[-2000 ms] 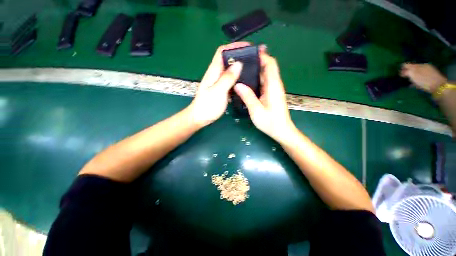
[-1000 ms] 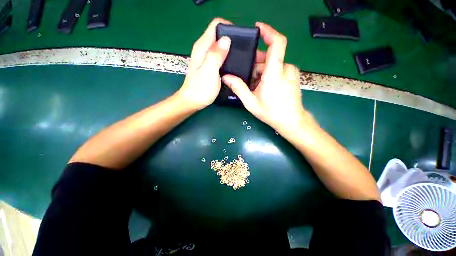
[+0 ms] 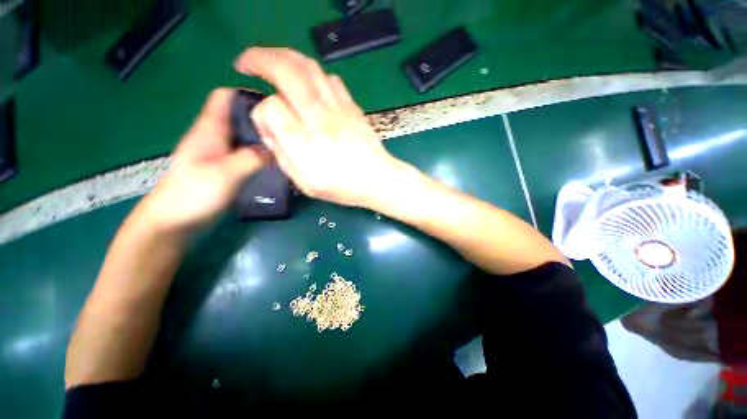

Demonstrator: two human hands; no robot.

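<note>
A black oblong device housing (image 3: 264, 196) stands over the pale rail, with small white marks near its lower end. My left hand (image 3: 192, 168) is blurred and grips it from the left, thumb across its front. My right hand (image 3: 315, 131) lies over its upper right part, fingers pointing up and left; its fingertips hide much of the housing. Whether a ring is in my fingers cannot be seen. A heap of tiny pale-gold rings (image 3: 336, 304) lies on the glossy green bench (image 3: 246, 344) below, with several single rings scattered around it.
Black housings (image 3: 356, 35) lie on the green belt (image 3: 524, 41) beyond the worn whitish rail (image 3: 442, 109). Another housing (image 3: 440, 59) lies near the rail. A white fan (image 3: 659, 250) stands on the right, with a dark slim object (image 3: 649, 137) behind it. Something red is at the right edge.
The view has turned right. Both hands and the housing now show further left. My right hand has moved from the housing's right side to over its upper part.
</note>
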